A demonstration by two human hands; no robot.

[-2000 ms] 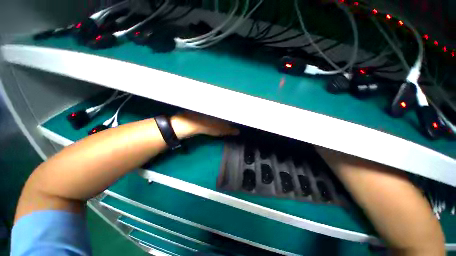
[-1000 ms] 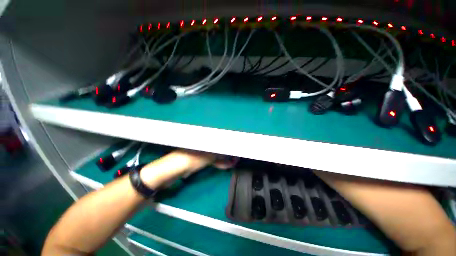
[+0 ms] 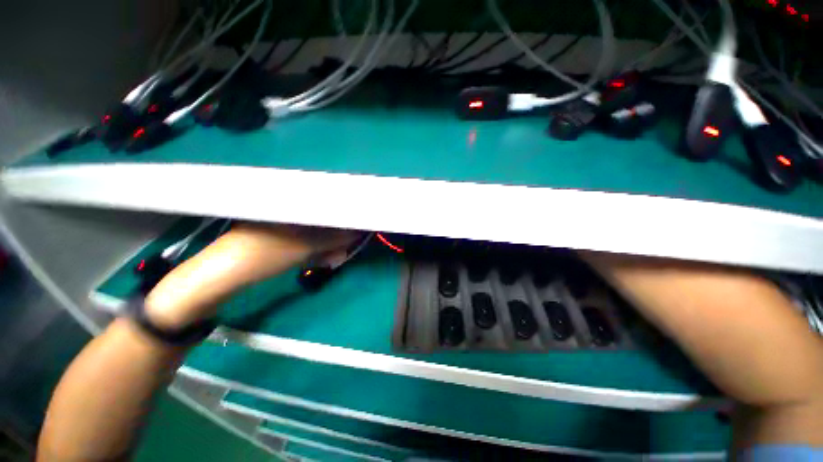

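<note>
The slotted tray [image 3: 417,311], dark grey with ribs, lies on the lower green shelf. Rows of small black devices [image 3: 521,319] sit in its pockets. My left arm, with a black wristband, reaches in from the left; my left hand is hidden behind the upper shelf's white edge. My right arm reaches in over the tray's right side; my right hand is also hidden behind that edge. A black device with an orange-red light [image 3: 314,275] lies left of the tray, with a pale charging cable [image 3: 359,248] beside it.
The upper shelf's white edge [image 3: 406,206] crosses the view above the tray. Several lit black devices [image 3: 711,124] lie on that shelf with white cables. Another lit device [image 3: 155,269] lies at the lower shelf's left. More shelf edges [image 3: 361,363] are below.
A lit device now shows on the lower shelf between my left arm and the tray. A short red streak shows under the upper edge. My left hand has gone out of sight behind that edge.
</note>
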